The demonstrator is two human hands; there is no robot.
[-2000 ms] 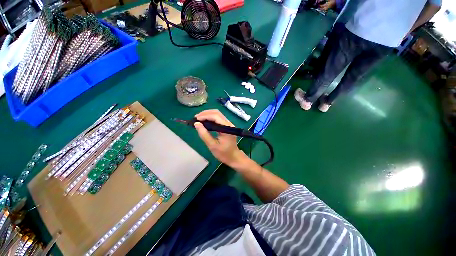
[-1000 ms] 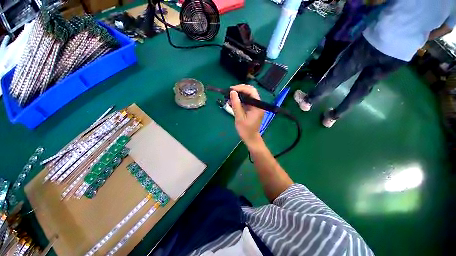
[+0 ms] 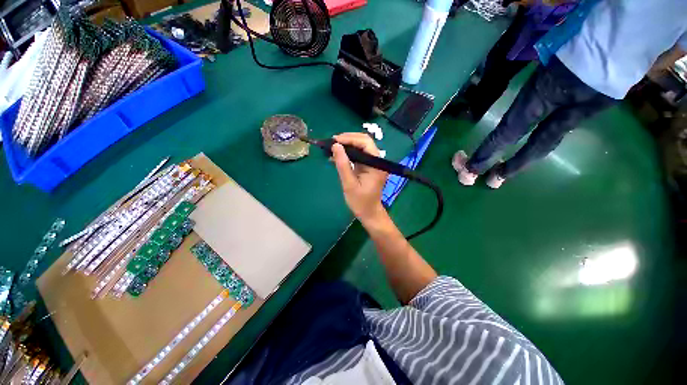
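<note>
My right hand (image 3: 361, 177) is shut on the black soldering iron (image 3: 373, 160), held like a pen. Its tip is at the round yellowish-clear tin or wire roll (image 3: 285, 137); whether it touches is unclear. A green PCB panel (image 3: 218, 269) lies beside the grey board (image 3: 252, 237) on the cardboard mat (image 3: 162, 327). Two white LED strips (image 3: 181, 337) meet its lower end with orange ends. Several more strips (image 3: 128, 218) with green boards (image 3: 158, 244) lie on the mat's upper part. My left hand is not in view.
A blue bin (image 3: 113, 124) full of strips stands upper left. A black fan (image 3: 300, 28), a black box (image 3: 365, 79) and small white pieces (image 3: 373, 131) are beyond my hand. Loose strip ends (image 3: 30, 357) lie lower left. Two people (image 3: 561, 83) stand at the right.
My right hand moved away to the right with the iron, then back left, bringing its tip to the round tin or roll. The people at the right have shifted.
</note>
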